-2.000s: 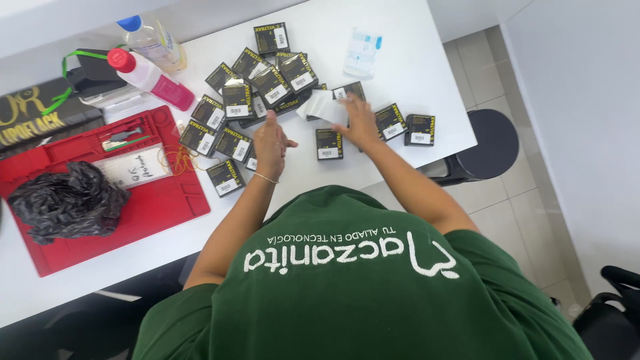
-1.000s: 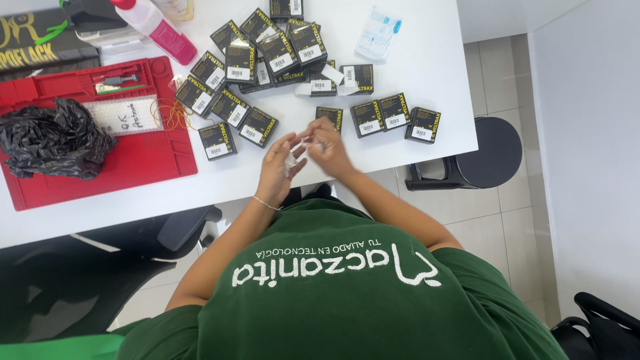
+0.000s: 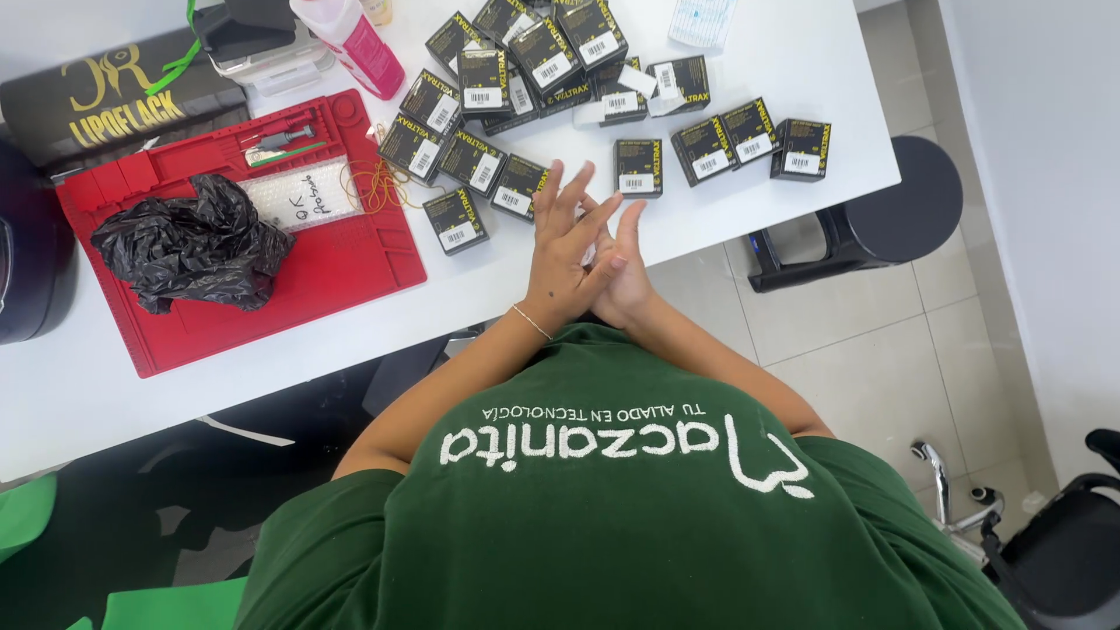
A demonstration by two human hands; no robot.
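Note:
My left hand (image 3: 560, 258) and my right hand (image 3: 623, 271) meet over the front edge of the white table, palms facing and fingers mostly extended. A small white scrap (image 3: 589, 255) shows pressed between them; its shape is mostly hidden. Just beyond the fingertips stands a single black Veltrax box (image 3: 639, 166) with a white barcode label. Left of it and behind lies a loose cluster of similar boxes (image 3: 542, 57), some overlapping. Three more boxes (image 3: 751, 136) are at the right. White paper pieces (image 3: 637, 81) rest on boxes at the back.
A red work mat (image 3: 350, 254) at the left carries a crumpled black plastic bag (image 3: 197, 241), a bubble-wrap packet (image 3: 302, 194) and tools. Behind it stands a bottle of pink liquid (image 3: 363, 52). A printed sheet (image 3: 702, 22) lies at the back; a black stool (image 3: 906, 201) is at the right.
Two seconds ago my hands were apart among the boxes, my right at the white pieces; they have since drawn back to the front edge and come together. The view has shifted.

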